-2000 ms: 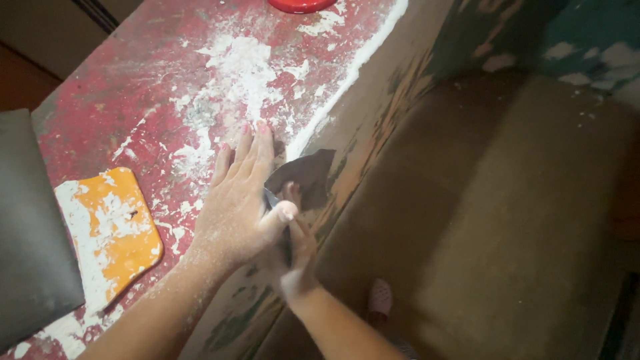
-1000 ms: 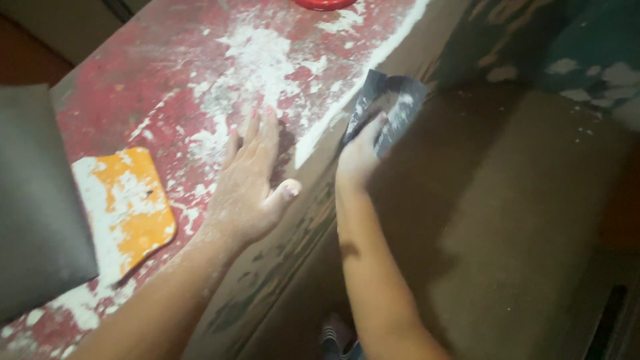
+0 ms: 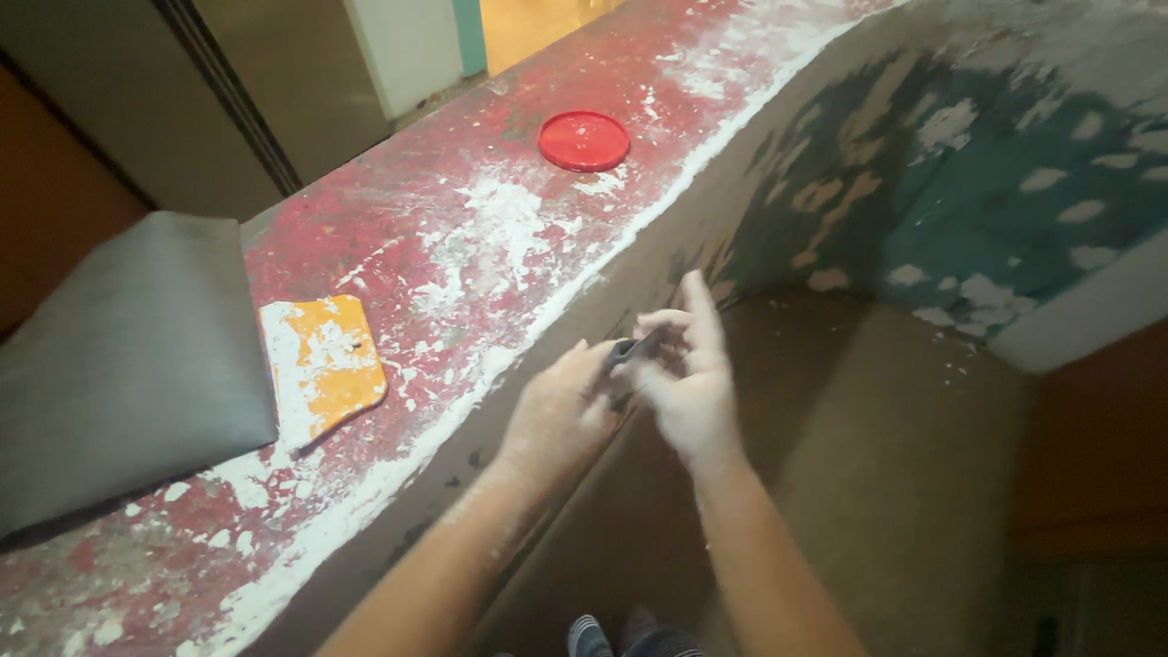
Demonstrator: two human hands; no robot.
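Note:
A dark, thin sheet that looks like sandpaper (image 3: 639,351) is folded between my two hands, over the side wall below the counter's edge. Its fold is pinched by my left hand (image 3: 566,401). My right hand (image 3: 689,383) grips the other side with thumb and bent fingers, its index finger stretched out. Both hands are dusted with white and slightly blurred. Up and left of them runs the red counter top (image 3: 411,237), smeared with white filler along its edge.
An orange plastic scraper (image 3: 342,365) caked in white lies beside a large grey sheet (image 3: 137,356) on the left. Farther back on the counter is a round red lid (image 3: 584,141). The curved wall (image 3: 985,210) at right is patched. Feet show at the bottom.
My left hand has left the counter top and now holds the dark sheet together with my right hand. The sheet was against the side wall in my right hand; it is now folded smaller. The view takes in more.

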